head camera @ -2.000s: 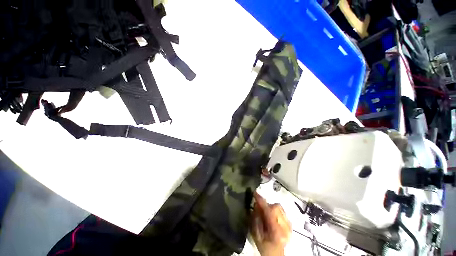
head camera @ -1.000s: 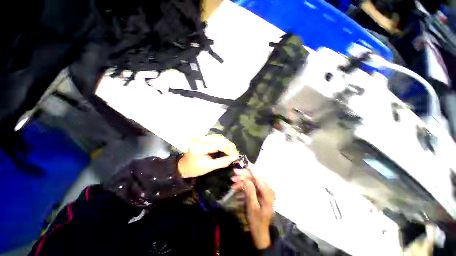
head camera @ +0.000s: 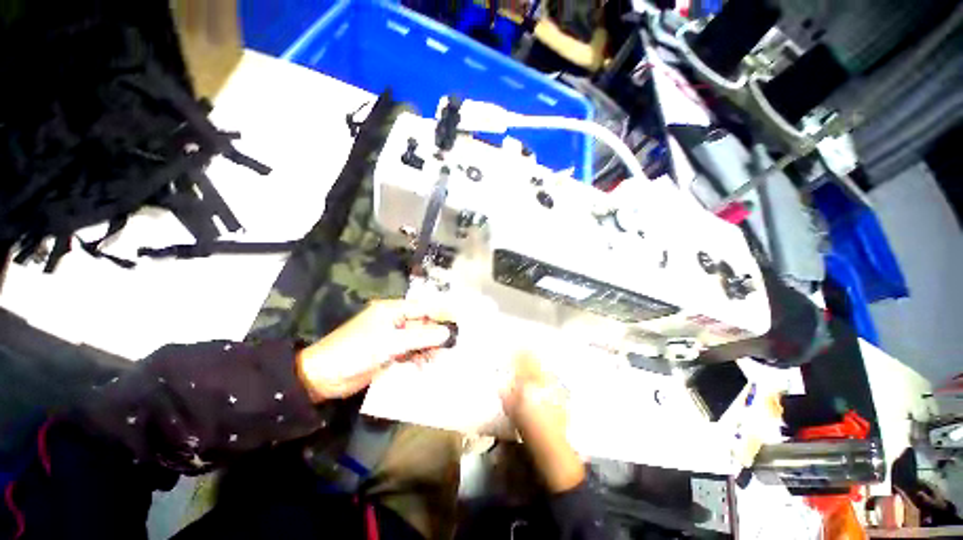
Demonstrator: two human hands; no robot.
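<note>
My left hand [head camera: 370, 343] is in front of the sewing machine's needle area, with a small dark piece [head camera: 450, 334] pinched at its fingertips; I cannot tell what it is. My right hand [head camera: 541, 406] is over the table's front part, its fingers washed out by glare, so any hold is hidden. The camouflage panel [head camera: 343, 264] lies on the table left of the white sewing machine [head camera: 612, 237], partly behind my left hand. A black strap [head camera: 248, 249] sticks out from it to the left.
A black strap pile [head camera: 95, 127] is at the left. A blue bin [head camera: 422, 69] stands behind the table. The control panel [head camera: 581, 287] is on the machine's near face. A dark cylinder [head camera: 818, 464] lies at the lower right. Part of a person's arm [head camera: 570, 42] shows at the top.
The view has turned right, showing more of the machine. My hands were together over my lap around a small shiny thing; now they are apart, above the table.
</note>
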